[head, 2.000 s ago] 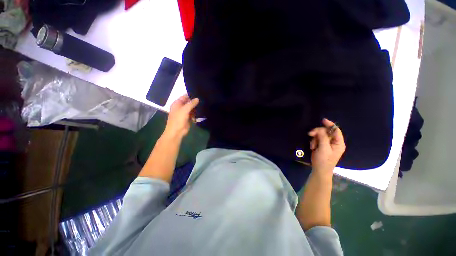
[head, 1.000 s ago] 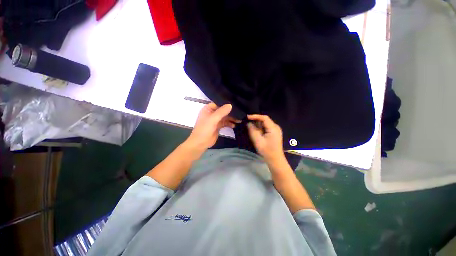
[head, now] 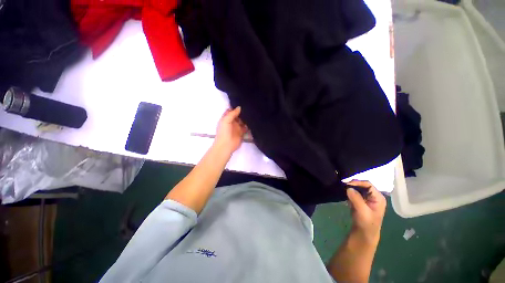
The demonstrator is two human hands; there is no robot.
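Observation:
A large black garment (head: 332, 99) lies over the white table and hangs a little past its front edge. My left hand (head: 230, 128) is at the garment's left edge, with the thumb on the fabric and the fingers curled beneath. My right hand (head: 367, 203) pinches a corner of the black fabric at the table's front right. A small bright spot shows on the fabric near my right hand. No snips can be made out in either hand.
A thin rod (head: 204, 135) lies by my left hand. A phone (head: 143, 127) and a flask (head: 50, 109) lie at left. Red garments (head: 166, 52) and dark garments (head: 33, 44) are at upper left. A white bin (head: 454, 110) with dark fabric stands at right. Clear plastic (head: 50, 166) hangs at left.
My hands were together at the garment's front edge and are now far apart, the right one moved right with the fabric. The garment is folded over more narrowly. The view has shifted.

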